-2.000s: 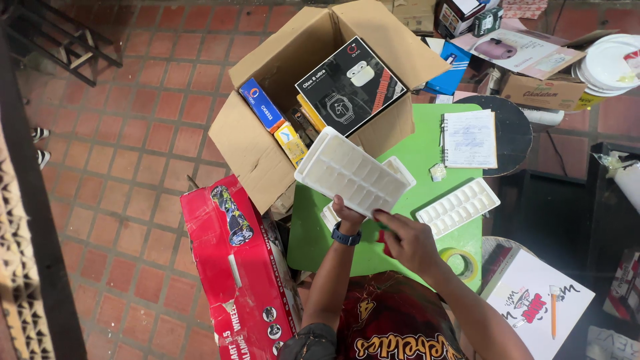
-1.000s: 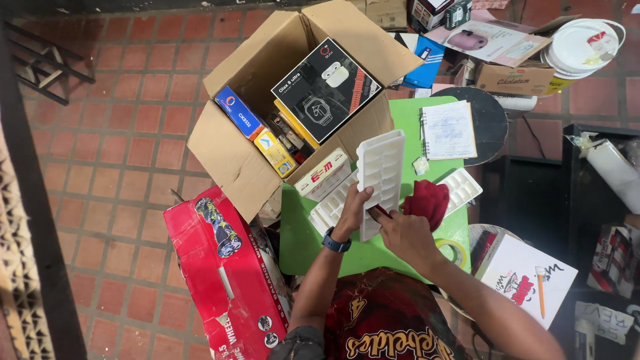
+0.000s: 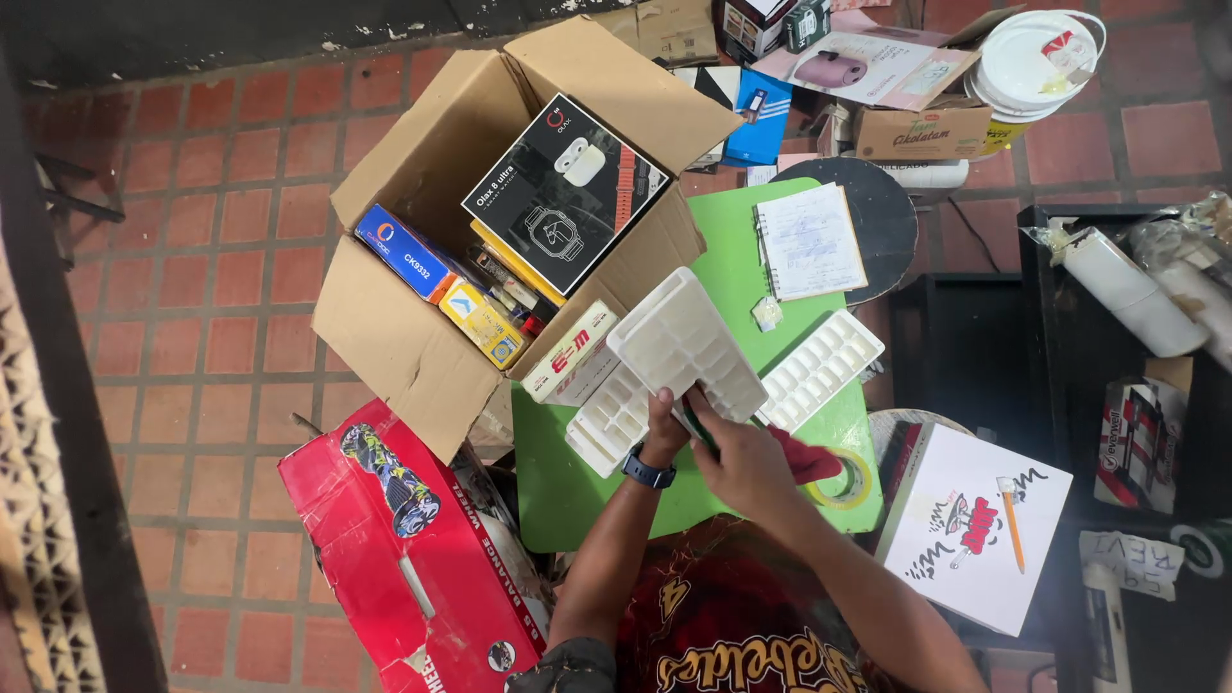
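Note:
My left hand (image 3: 664,431), below a dark wrist watch, holds the lower edge of a white plastic ice cube tray (image 3: 685,337), which is tilted over the green tabletop (image 3: 626,510). My right hand (image 3: 746,457) grips a slim dark green-handled tool (image 3: 701,431) against that tray's lower edge; its working end is hidden. A dark red cloth (image 3: 807,458) hangs beside the right hand. A second ice cube tray (image 3: 608,422) lies under and left of the held one. The third ice cube tray (image 3: 821,371) rests on the right side of the green top.
An open cardboard box (image 3: 423,125) with several product boxes stands behind the table. A red hoverboard box (image 3: 385,549) is at the left. A spiral notebook (image 3: 808,241), a roll of tape (image 3: 847,481) and a white box with drawings (image 3: 972,529) lie to the right.
The held tray was more upright a second ago and now leans left at its top. The red cloth, raised beside the right hand then, now lies lower and partly behind it.

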